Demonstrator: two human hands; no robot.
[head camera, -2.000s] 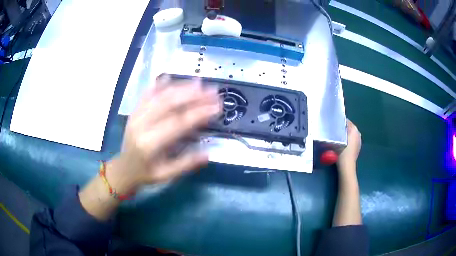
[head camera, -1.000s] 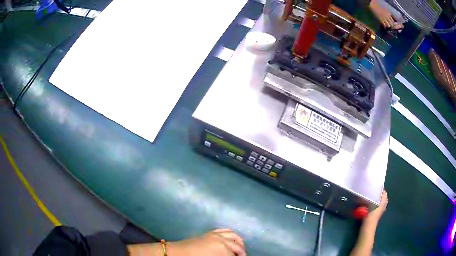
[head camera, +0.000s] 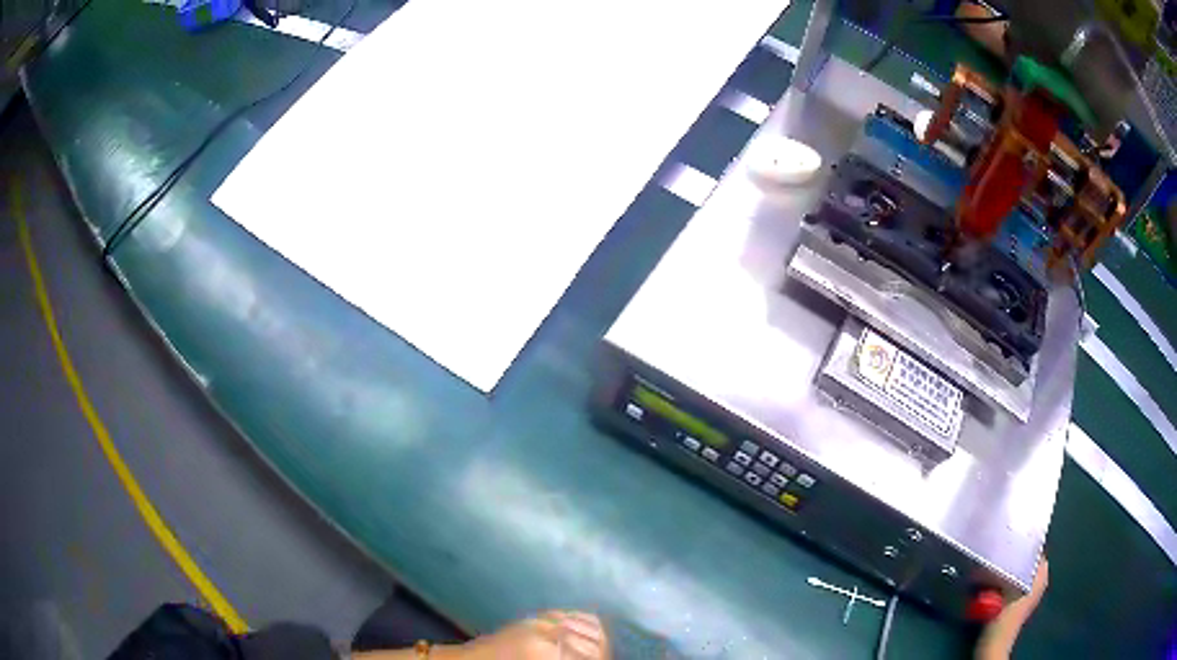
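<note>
A black three-fan shroud (head camera: 932, 254) lies on the silver fixture (head camera: 891, 316) on top of the printing machine (head camera: 723, 348). The red-brown print column (head camera: 1007, 174) stands over the shroud's middle. My left hand (head camera: 555, 637) rests at the bottom edge, partly cut off, with fingers curled; whether it holds anything cannot be told. My right hand (head camera: 1015, 624) is at the machine's front right corner beside the red button (head camera: 985, 605); its fingers are mostly hidden by the corner.
A large white sheet (head camera: 503, 168) lies left of the machine. A thin silver cross-shaped tool (head camera: 848, 597) and a grey cable (head camera: 885, 629) are in front of it. A white round tub (head camera: 785, 161) stands at the machine's left rear. Another person's hand (head camera: 984, 29) shows behind.
The view has swung left. The shroud has moved back from the front since the oldest frame, and my left hand has left it. The print column has shifted from the shroud's left part to its middle.
</note>
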